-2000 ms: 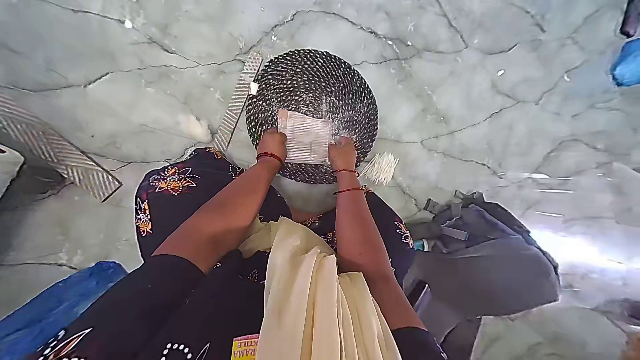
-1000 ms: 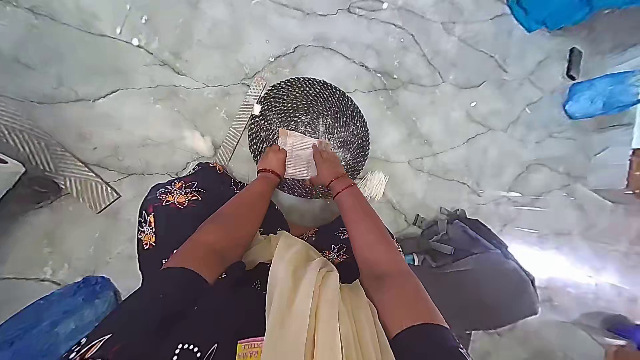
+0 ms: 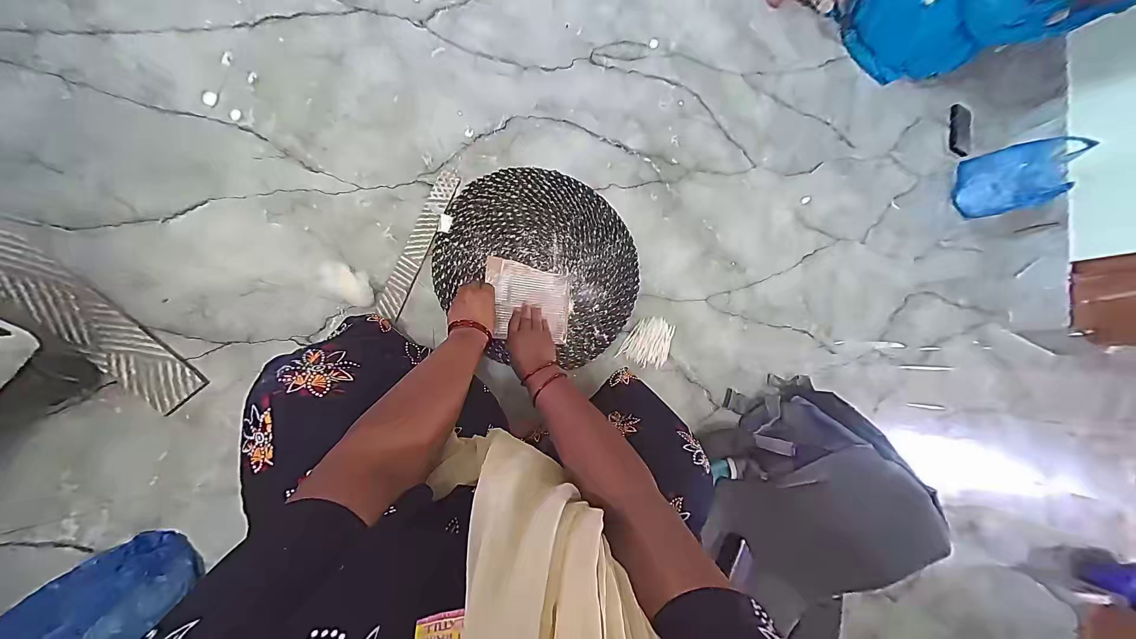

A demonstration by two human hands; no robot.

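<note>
A flat, pale, ribbed rectangular piece (image 3: 540, 293), its material unclear, lies over the front part of a round black-and-white woven mat (image 3: 541, 213). My left hand (image 3: 472, 306) grips the piece at its left edge, fingers curled. My right hand (image 3: 531, 339) rests with its fingers spread on the lower middle of the piece. Right of the mat, on the floor, is a small pile of thin white sticks (image 3: 648, 343). A striped strip (image 3: 421, 244) leans along the mat's left side, with a small white bit at its upper end.
A grey backpack (image 3: 825, 506) lies at the right by my knee. Wider striped strips (image 3: 124, 346) are at the far left. Blue bags sit at the lower left (image 3: 115, 586), upper right (image 3: 941, 35) and right (image 3: 1012, 177), the last near a small black object (image 3: 959, 130).
My right hand has moved from the right edge of the ribbed piece onto its lower middle, fingers now spread. My left hand stays at the left edge.
</note>
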